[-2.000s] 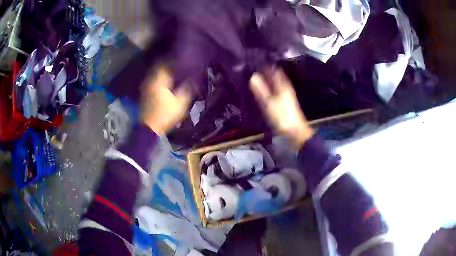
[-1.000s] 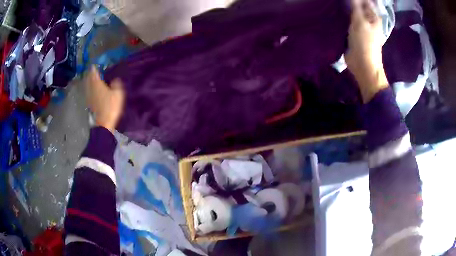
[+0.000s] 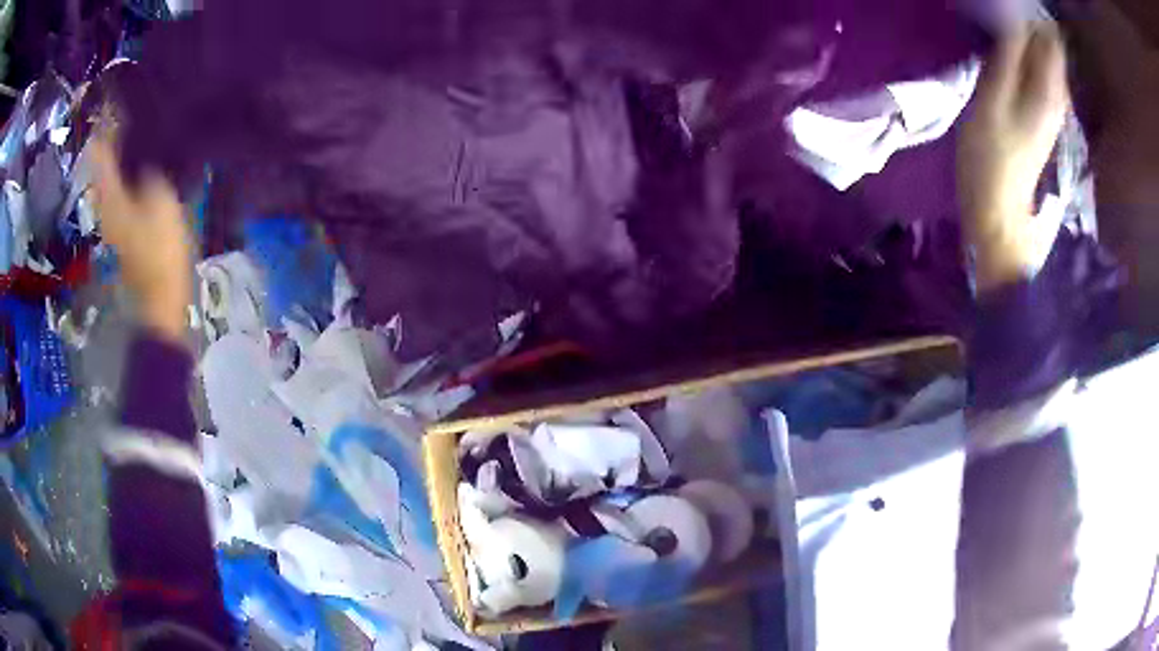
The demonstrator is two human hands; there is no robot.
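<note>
A dark purple garment panel (image 3: 420, 165) is spread in the air across the upper part of the view, blurred, its top cut off by the picture's edge. My left hand (image 3: 146, 242) holds its left end; the fingers are blurred and partly hidden by the cloth. My right hand (image 3: 1014, 153) is raised at the upper right and holds the other end near its upper edge; the exact finger contact is blurred. More dark purple cloth lies below and behind the panel, and the borders between the pieces are hard to tell.
An open brown cardboard box (image 3: 447, 521) with white rolls (image 3: 524, 566) and scraps stands below the panel. The white table (image 3: 877, 572) is at lower right. Pale and blue scraps (image 3: 273, 432) cover the floor at left, beside a blue crate (image 3: 38, 363). White scraps (image 3: 864, 134) show at upper right.
My hands have moved apart from the middle, left hand to the far left and right hand to the far right. The bunched purple cloth is now spread wide between them and higher.
</note>
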